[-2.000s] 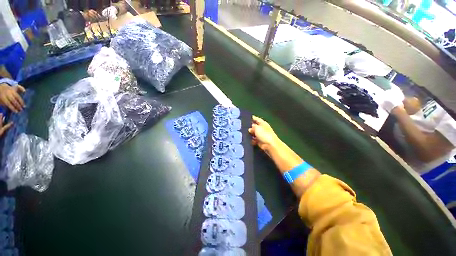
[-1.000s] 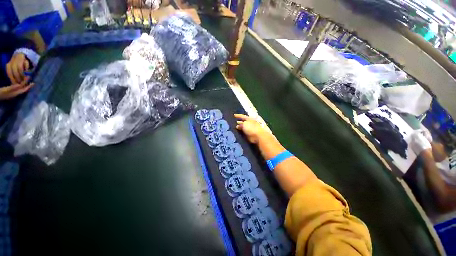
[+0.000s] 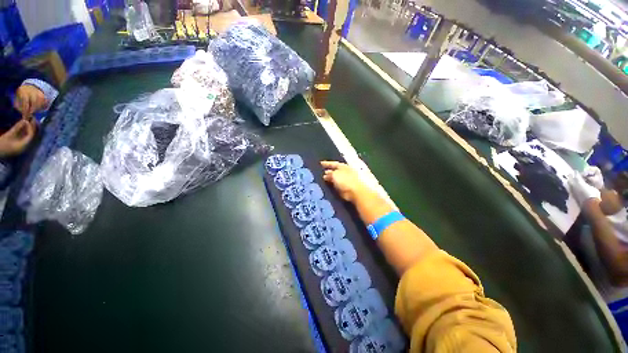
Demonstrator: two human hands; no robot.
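Observation:
A row of overlapping blue-grey plastic housings (image 3: 328, 259) lies on a long black board (image 3: 286, 238), running from in front of me away to the middle of the view. A bright blue tray edge (image 3: 300, 287) shows along the board's left side. My right hand (image 3: 342, 180), in a yellow sleeve with a blue wristband, is at the far right edge of the board, its fingertips against the black surface. Whether it grips the edge is hard to see. My left hand is not in view.
Clear bags of dark parts (image 3: 155, 148) and a large filled bag (image 3: 262, 69) lie left and beyond the row. A worn post (image 3: 331, 55) stands at the recessed green conveyor (image 3: 441, 200). Another person's hands (image 3: 26, 114) are at left; a person works at far right.
The board has shifted relative to the blue tray, which showed on both sides and now shows only along the left. My right hand stays at the board's far right edge. The camera view has turned.

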